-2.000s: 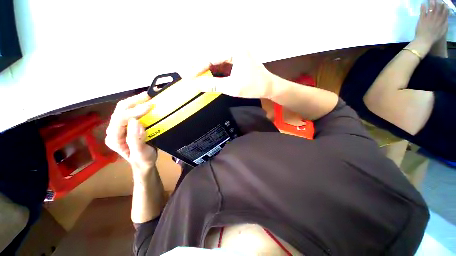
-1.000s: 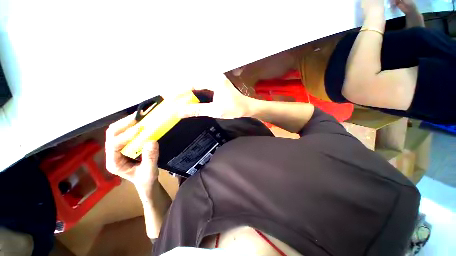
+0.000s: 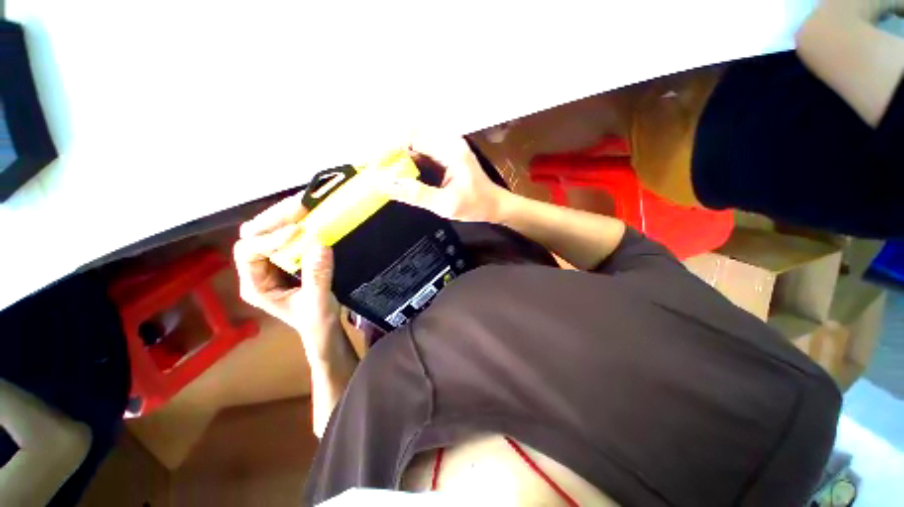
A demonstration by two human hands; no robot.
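Observation:
A black outer box (image 3: 401,259) is held over my lap at the table's front edge, its printed back with small text and white barcode labels facing me. Its yellow flap (image 3: 349,211) lies at the far end. A small black plastic hanger (image 3: 328,184) sticks up beyond the yellow flap. My left hand (image 3: 287,275) grips the left corner of the box, thumb on the near side. My right hand (image 3: 446,183) grips the right corner, with fingers at the yellow end. The inside of the box is hidden.
The white table (image 3: 297,79) curves across the top. A dark flat thing (image 3: 22,109) lies on it at far left. Red plastic stools (image 3: 183,332) stand below on both sides, with brown cartons (image 3: 763,282). Parts of two people show, with one arm (image 3: 862,59) at top right.
The yellow flap looked open in two strips earlier and now shows as one yellow face. The hanger shows lower against it. Both hands keep their hold. The neighbour's arm has shifted right.

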